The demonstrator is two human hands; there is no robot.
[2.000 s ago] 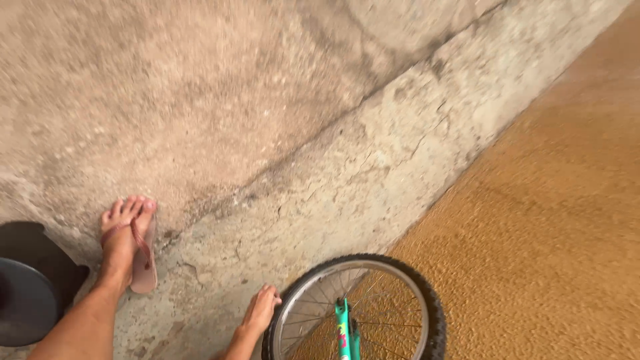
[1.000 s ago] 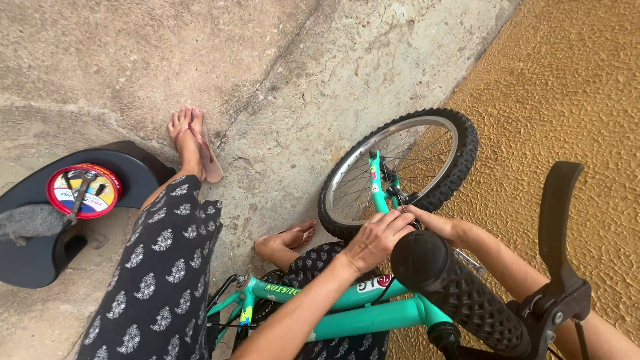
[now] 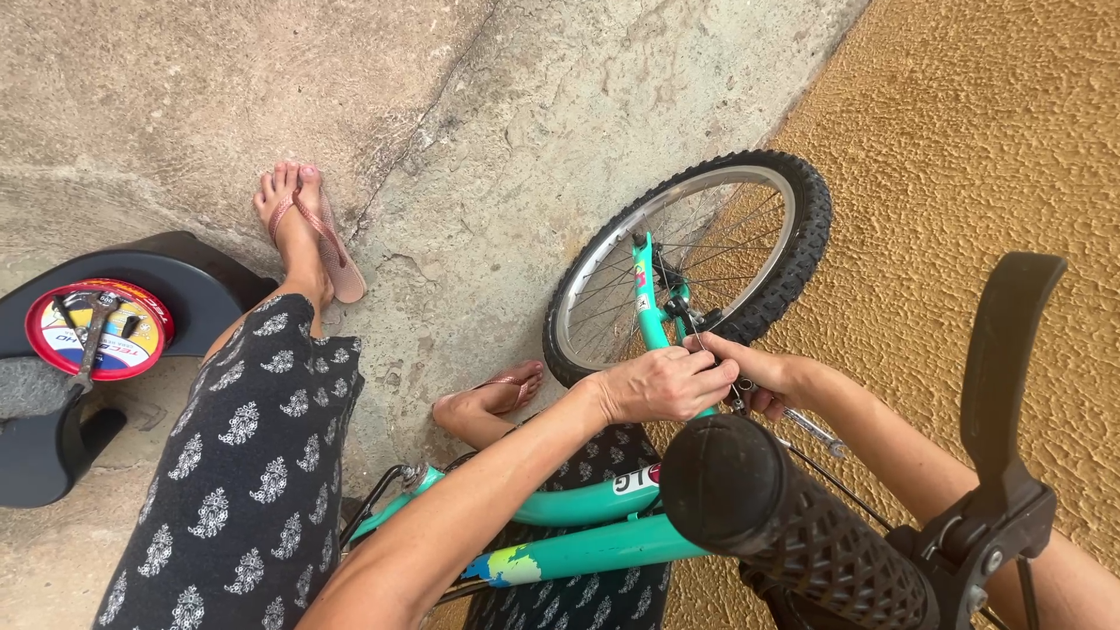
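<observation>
A green bicycle fork (image 3: 648,302) holds the front wheel (image 3: 682,182), whose knobby tyre leans near the textured wall. My left hand (image 3: 674,383) is over the front brake, fingers curled and tips pinched at the thin brake cable (image 3: 697,325); the exact grip is partly hidden. Close against it, my right hand (image 3: 754,372) has its thumb and forefinger at the cable, while its lower fingers are closed round a metal wrench (image 3: 814,430) that sticks out below. The black handlebar grip (image 3: 787,516) and brake lever (image 3: 1006,376) stand in front of my right forearm.
On a dark plastic stool (image 3: 201,271) at left sits a red-rimmed round tin (image 3: 101,331), holding another wrench (image 3: 94,337) and small dark parts. A grey stone (image 3: 35,388) lies beside it. My sandalled feet rest on rough concrete (image 3: 472,175); a yellow textured wall (image 3: 962,157) rises at right.
Two seconds ago one hand was beside the wheel; by one second ago both were at the fork and brake. A wrench now shows under my right hand. The view has shifted greatly.
</observation>
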